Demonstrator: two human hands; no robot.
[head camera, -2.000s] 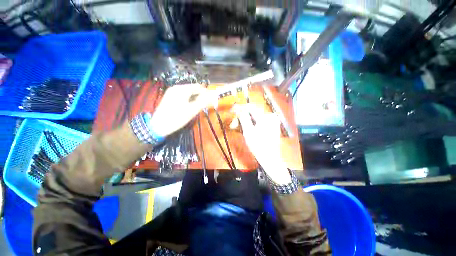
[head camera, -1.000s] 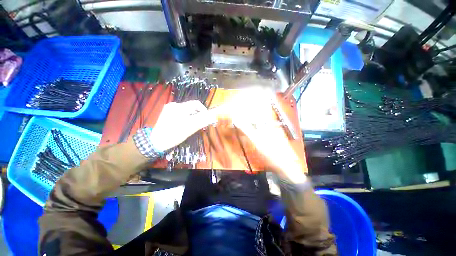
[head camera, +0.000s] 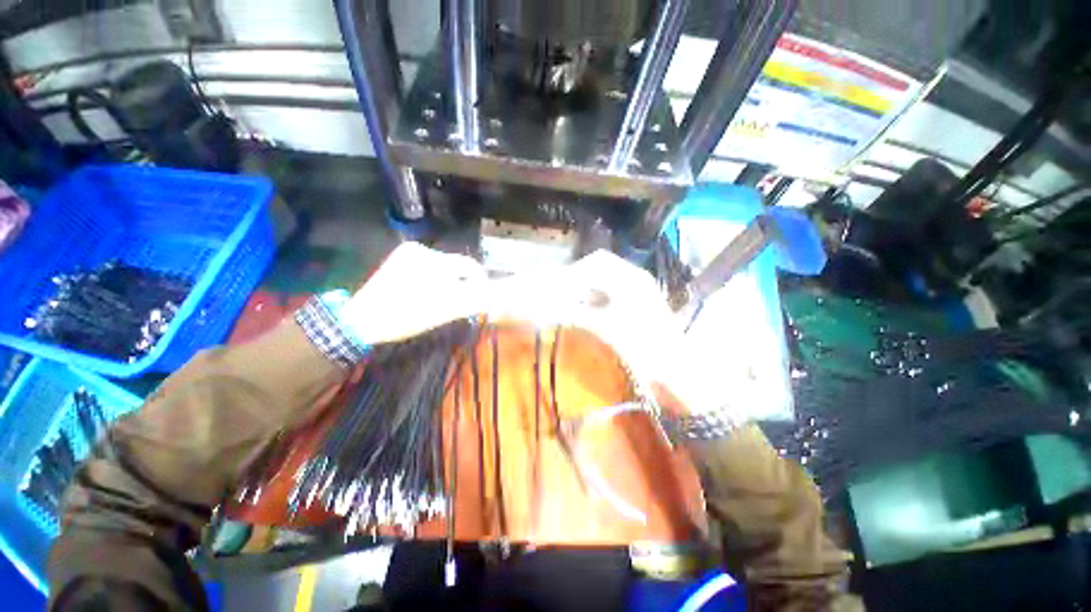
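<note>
My left hand (head camera: 419, 293) and my right hand (head camera: 616, 317) are raised side by side at the front of the press, both overexposed. Between them they hold the pale loading bar (head camera: 526, 301), its outline washed out by glare. Several thin black cables (head camera: 493, 407) hang from it towards me, over the orange-red board (head camera: 598, 478). A fanned bundle of black cables (head camera: 401, 412) with silver ends lies on the board's left side. The press die (head camera: 524, 233) is just beyond my hands.
The press upper plate (head camera: 538, 173) and steel guide posts stand ahead. A dark blue basket (head camera: 227, 269) and light blue basket (head camera: 102, 389), both with cables, are left. A blue tray (head camera: 760, 359) is right of the press. More cables (head camera: 933, 371) are heaped on green at far right.
Both hands have moved forward to the press front, with the cables hanging from between them. My right hand has moved up beside the left. The view has tilted up, showing more of the press.
</note>
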